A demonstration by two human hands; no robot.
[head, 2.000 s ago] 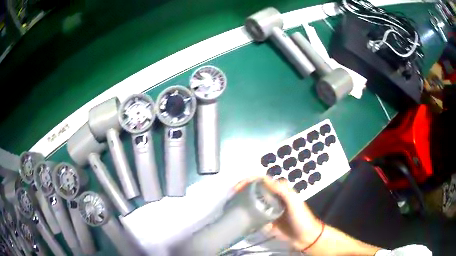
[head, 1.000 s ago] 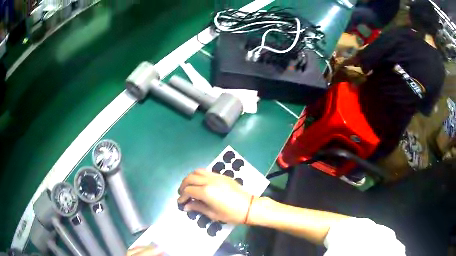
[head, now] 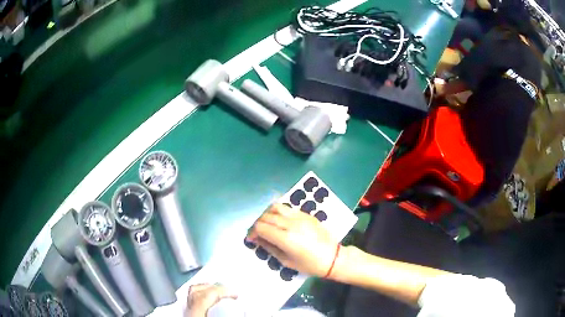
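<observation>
My right hand (head: 296, 240), with a red string at the wrist, lies over the white sticker sheet (head: 339, 218). Its curled fingertips touch the sheet among rows of black notched discs (head: 311, 184). The hand hides some discs, and I cannot tell whether a disc is between the fingertips. My left hand (head: 207, 298) is low in the view, cut off by the bottom edge, beside a pale overexposed patch. What it holds, if anything, cannot be made out. White paper (head: 217, 272) lies between the hands and the grey fans.
Several grey handheld fans (head: 176, 226) lie at the left. Two more fans (head: 248, 106) lie near the white rail (head: 148, 105). A black box (head: 362, 83) with cables and a white cloth (head: 334, 116) are beyond. A red stool (head: 443, 155) and a person in dark clothes (head: 505, 93) are right.
The view has swung to the right. My right hand has left the large grey fan and moved onto the sticker sheet. That fan is no longer visible. My left hand now shows at the bottom.
</observation>
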